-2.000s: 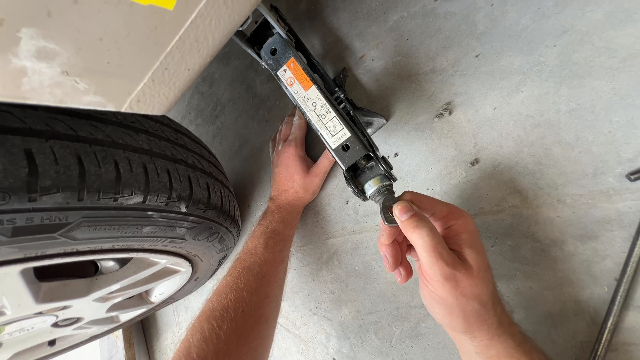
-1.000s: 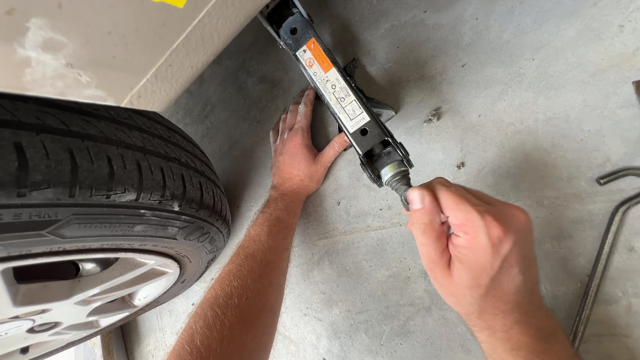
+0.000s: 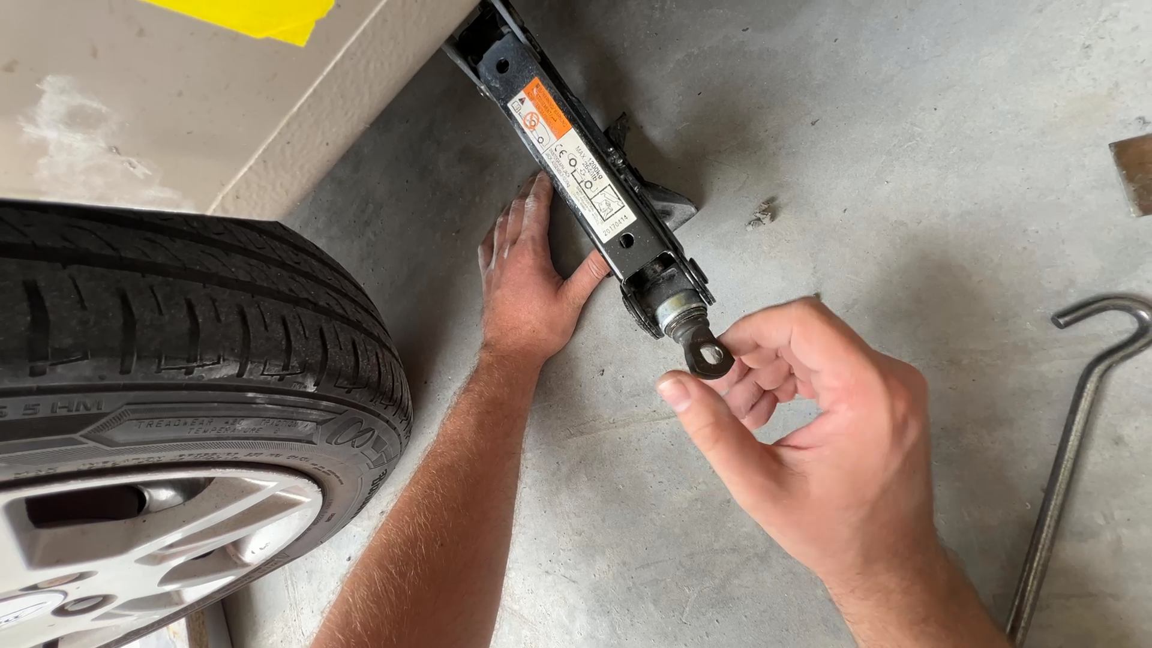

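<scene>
A black scissor jack (image 3: 576, 162) with a printed label stands on the concrete floor, its upper left end beneath the car body. Its screw ends in a metal eye (image 3: 709, 358) that points toward me. My left hand (image 3: 531, 279) lies against the floor on the jack's left side, the fingers beside it and the thumb tip partly hidden at its edge. Around the eye, my right hand (image 3: 801, 405) has thumb and fingers apart; the thumb is clear of the eye, and the index finger is close beside it, contact unclear.
A car tyre (image 3: 180, 333) on a silver wheel rim (image 3: 180, 540) fills the left side, below the beige car body panel (image 3: 180, 117) with yellow tape (image 3: 270, 18). On the floor at right lie a hooked metal rod (image 3: 1062, 477) and a flat rusty piece (image 3: 1136, 175).
My right thumb and fingers were closed on the screw's eye and have now come apart around it. My left hand stays beside the jack.
</scene>
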